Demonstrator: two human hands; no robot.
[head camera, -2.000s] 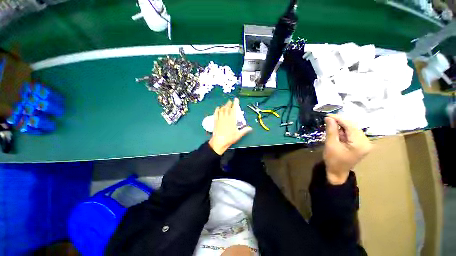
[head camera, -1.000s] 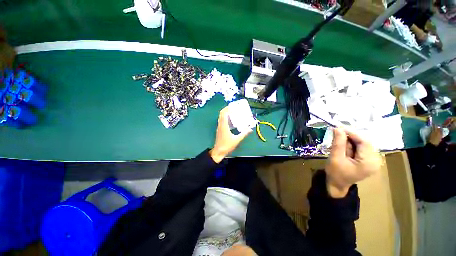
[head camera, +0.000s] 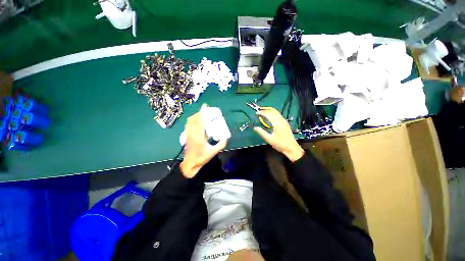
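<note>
My left hand (head camera: 198, 142) holds a white plastic housing (head camera: 217, 125) at the bench's front, left of the pliers. A black cable end shows below that hand. My right hand (head camera: 279, 133) is over the yellow-handled pliers (head camera: 263, 119), fingers apart; its fingertips overlap one handle, and I cannot tell whether they grip it. A short black cable with a small connector (head camera: 244, 125) lies between the hands. The black electric screwdriver (head camera: 274, 43) hangs over the grey screw feeder (head camera: 248, 72).
Metal-and-brown parts (head camera: 162, 86) and small white pieces (head camera: 211, 74) are piled left of the feeder. Black cables (head camera: 302, 81) and heaped white housings (head camera: 364, 81) lie right. A cardboard carton (head camera: 380, 178) stands at the bench's edge. Blue parts (head camera: 25, 122), a blue stool (head camera: 99, 227) and part of another person (head camera: 456, 94) also show.
My right hand has moved left from in front of the housing heap to the pliers. My left hand has moved left with the housing. A small cable now lies between the hands. The view has shifted.
</note>
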